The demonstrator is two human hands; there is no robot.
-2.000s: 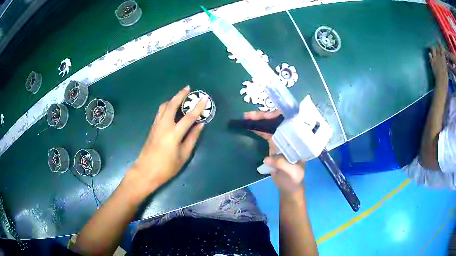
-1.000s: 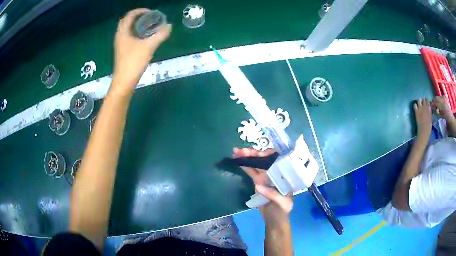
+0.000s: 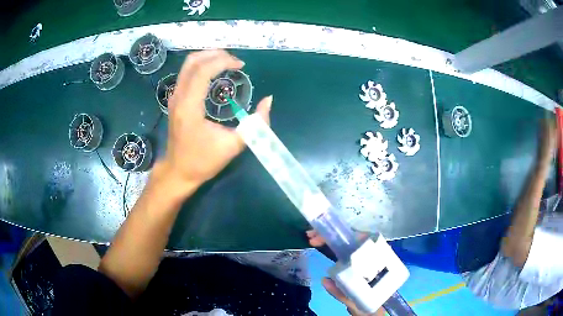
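Observation:
My left hand [image 3: 200, 120] holds a fan housing [image 3: 242, 92] by its rim, with the coppery motor centre facing up. My right hand [image 3: 336, 287] is partly hidden behind the dispensing gun [image 3: 369, 271] and grips it, fingers showing at its left and lower sides. The long translucent syringe barrel [image 3: 281, 165] points up and left. Its green nozzle tip [image 3: 234, 107] is at the housing's centre; whether it touches cannot be told.
Several fan housings [image 3: 132, 152] with dark wires stand at the left. Several white fan blades [image 3: 374, 146] lie right of centre. Another housing [image 3: 460, 121] stands beyond the seam. A white rail [image 3: 296, 38] crosses behind, with a grey post [image 3: 512, 44]. Another person's arm [image 3: 536, 191] is at right.
My left hand has come back from beyond the rail and now holds a housing at the nozzle. The gun's tip has met the housing's centre. The view has shifted.

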